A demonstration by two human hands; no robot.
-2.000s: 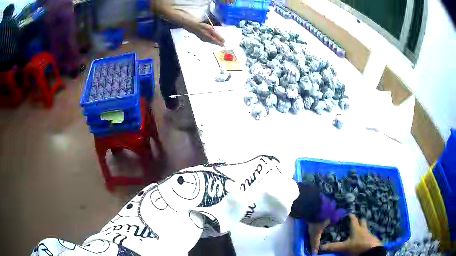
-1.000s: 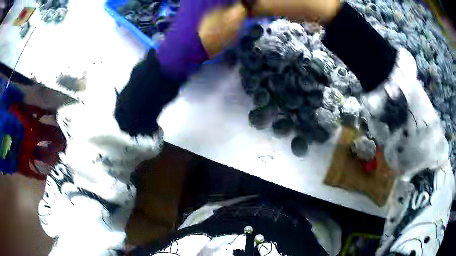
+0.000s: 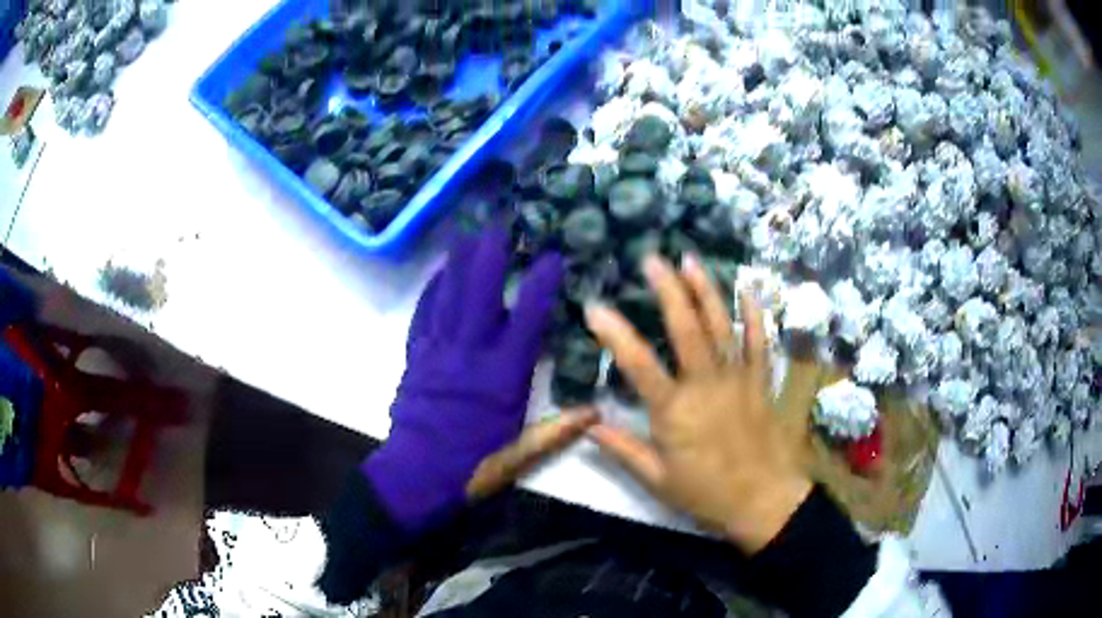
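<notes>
A loose pile of dark cup pieces [image 3: 628, 199] lies on the white table in front of me. My left hand [image 3: 465, 374], in a purple glove with the thumb bare, lies spread at the left side of the pile. My bare right hand [image 3: 713, 423] has its fingers spread over the near side of the pile, slightly blurred. The thumbs nearly meet. Neither hand grips a piece. A blue tray [image 3: 399, 235] behind the left hand holds more dark cups. A large heap of pale ruffled pieces [image 3: 918, 205] lies to the right.
A brown cardboard pad [image 3: 894, 483] with a red glue cap [image 3: 865, 449] and one ruffled piece [image 3: 846, 410] is right of my right hand. A thin stick [image 3: 956, 500] lies nearby. Scissors handles [image 3: 1072, 501] show at right. A red stool [image 3: 103, 435] stands at lower left.
Both hands have come down and back from the far side to the near side of the dark pile, and are now apart. The view has shifted, showing more of the tray and heap.
</notes>
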